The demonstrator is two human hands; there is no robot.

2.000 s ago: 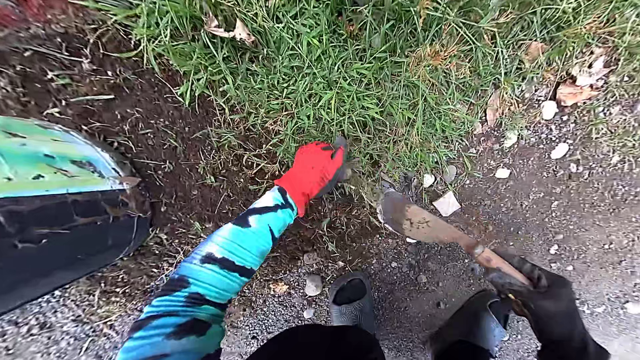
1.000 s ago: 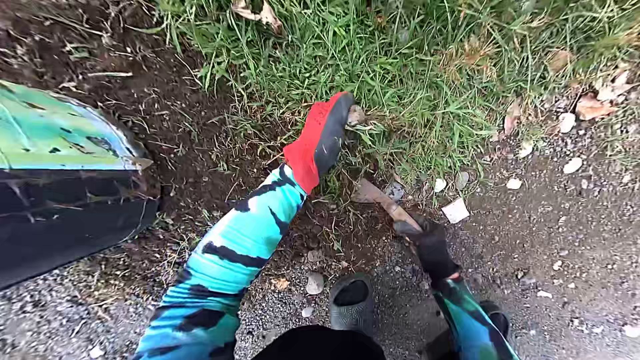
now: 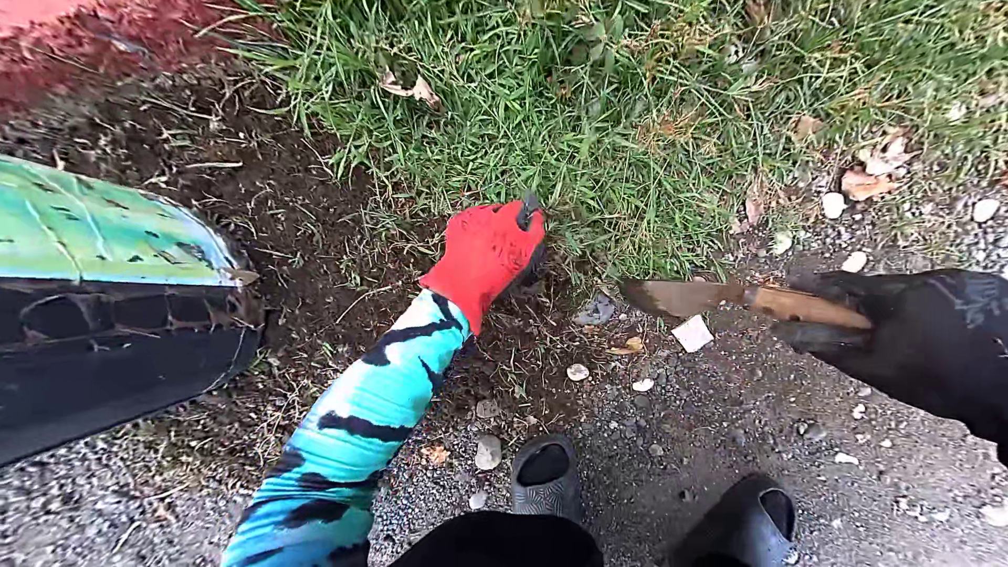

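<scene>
My left hand [image 3: 494,248], in a red glove with dark fingers, is curled low over the border between grass and dug soil; whether it grips grass is hidden. My right hand [image 3: 890,331], in a black glove, is closed around the wooden handle of a wide-bladed knife [image 3: 685,297]. The soil-stained blade points left along the lower edge of the green grass [image 3: 598,142]. A grey stone [image 3: 596,309] lies just below the blade tip, and a white flat piece [image 3: 693,334] lies under the blade.
A container [image 3: 126,315], green above and black below, stands at the left on dark loose soil [image 3: 291,228]. My two grey slip-on shoes [image 3: 549,480] are on the gravel [image 3: 630,480] at the bottom. Dry leaves [image 3: 866,183] and pale stones [image 3: 833,205] lie at the right.
The knife came in to the soil near my left hand a second ago and is now back to the right. My left hand has turned and its fingers are curled in.
</scene>
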